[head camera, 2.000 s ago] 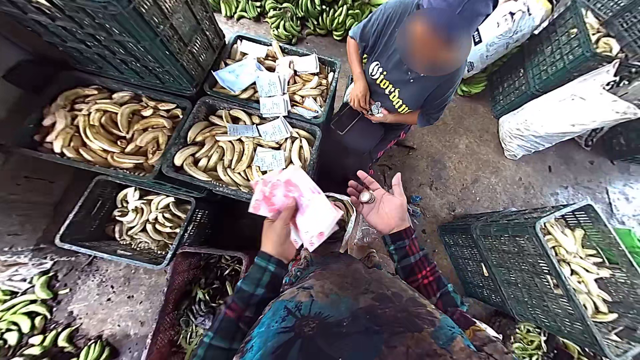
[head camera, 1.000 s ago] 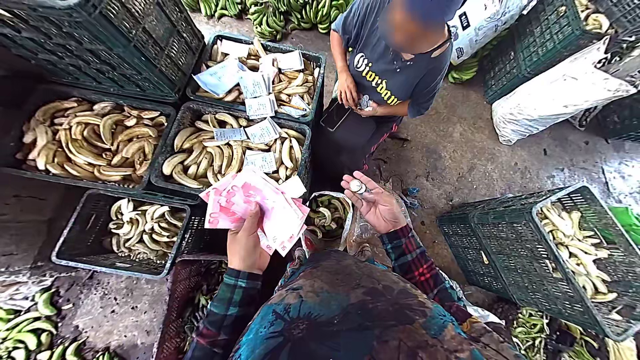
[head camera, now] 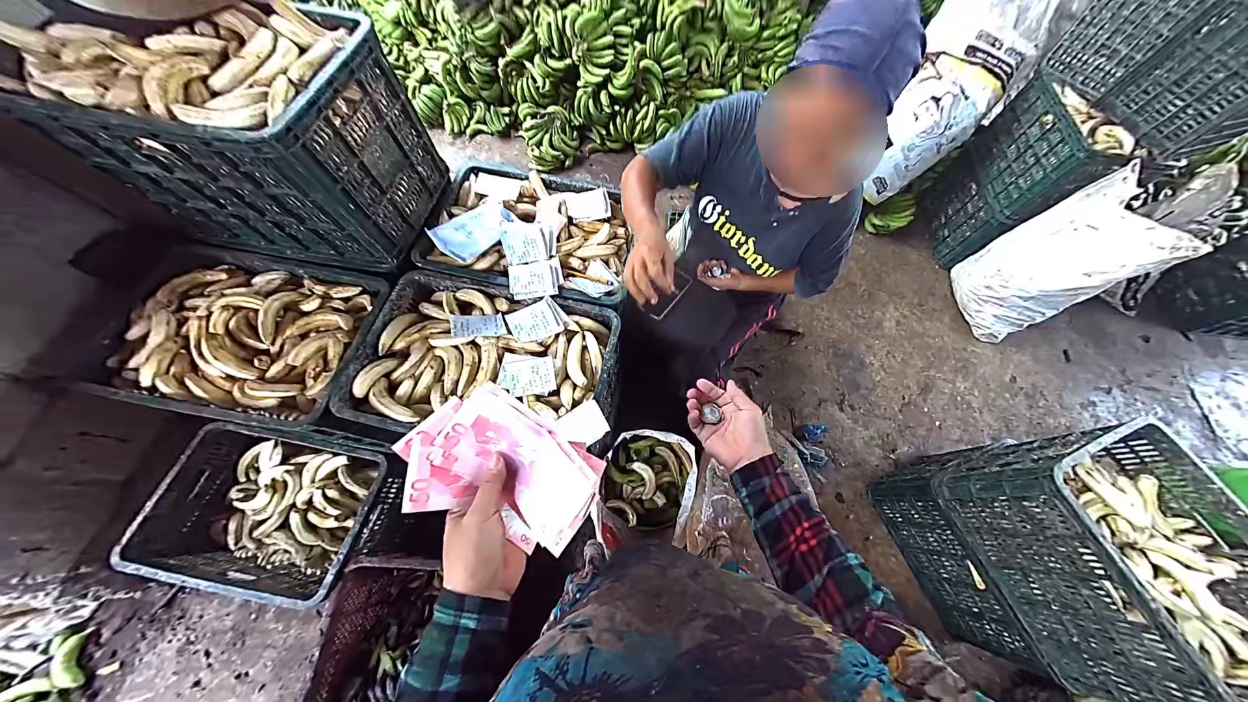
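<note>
My left hand [head camera: 483,536] grips a fanned bunch of pink banknotes [head camera: 517,453], its thumb on top of them. Palm up, my right hand [head camera: 729,427] has its fingers curled around coins [head camera: 711,413] lying in the palm. The notes overlap the near edge of a crate of peeled bananas [head camera: 468,366], on which paper slips [head camera: 527,374] rest. Across from me a person [head camera: 746,185] in a cap and dark T-shirt holds coins in one hand; the other hand hovers over a dark phone [head camera: 673,297] at the lap.
More crates of peeled bananas stand at the left [head camera: 244,331] and right [head camera: 1033,546]. Green bananas [head camera: 575,68] are heaped at the back. A white sack [head camera: 1063,253] leans by crates at the right. Between my hands is a round container [head camera: 648,478] of bananas or peels.
The pink notes in my left hand have been spread from a bundle into a fan. The person opposite has lifted one hand off the phone. My right hand still holds coins.
</note>
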